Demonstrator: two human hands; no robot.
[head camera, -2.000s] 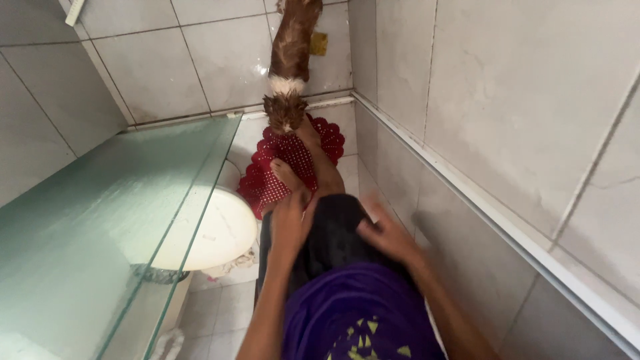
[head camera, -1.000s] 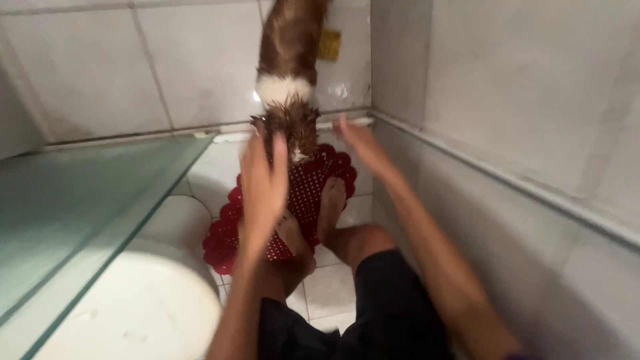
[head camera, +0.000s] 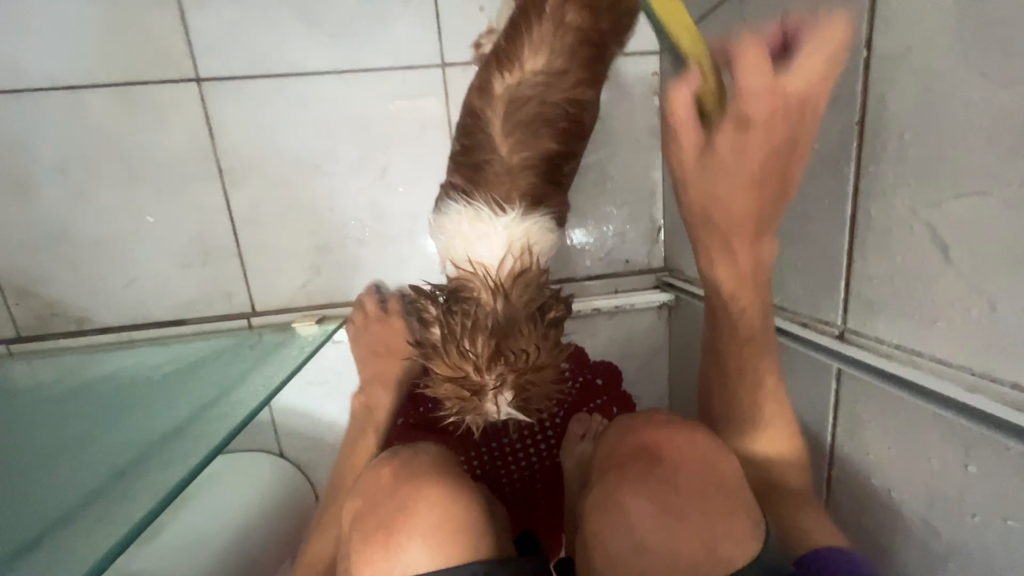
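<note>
A wet brown dog with a white band of fur at its neck (head camera: 500, 232) stands on the tiles, its head toward me over a dark red mat with small holes (head camera: 524, 464). Beside the left side of its head is my left hand (head camera: 382, 332), fingers bent; whether it grips the fur I cannot tell. My right hand (head camera: 744, 120) is raised at the upper right and blurred, with a yellow and green sponge (head camera: 696, 56) held between thumb and fingers, apart from the dog's back.
A glass panel (head camera: 160, 432) slants across the lower left, above a rounded white object (head camera: 224, 520). A tiled wall (head camera: 944, 200) rises on the right, with a pale rail (head camera: 896, 372) along it. A low ledge (head camera: 624, 301) crosses under the dog.
My knees are now bent and the view is much lower. My right hand has risen and holds the yellow thing that was beside the dog. My left hand has moved to the left of its head.
</note>
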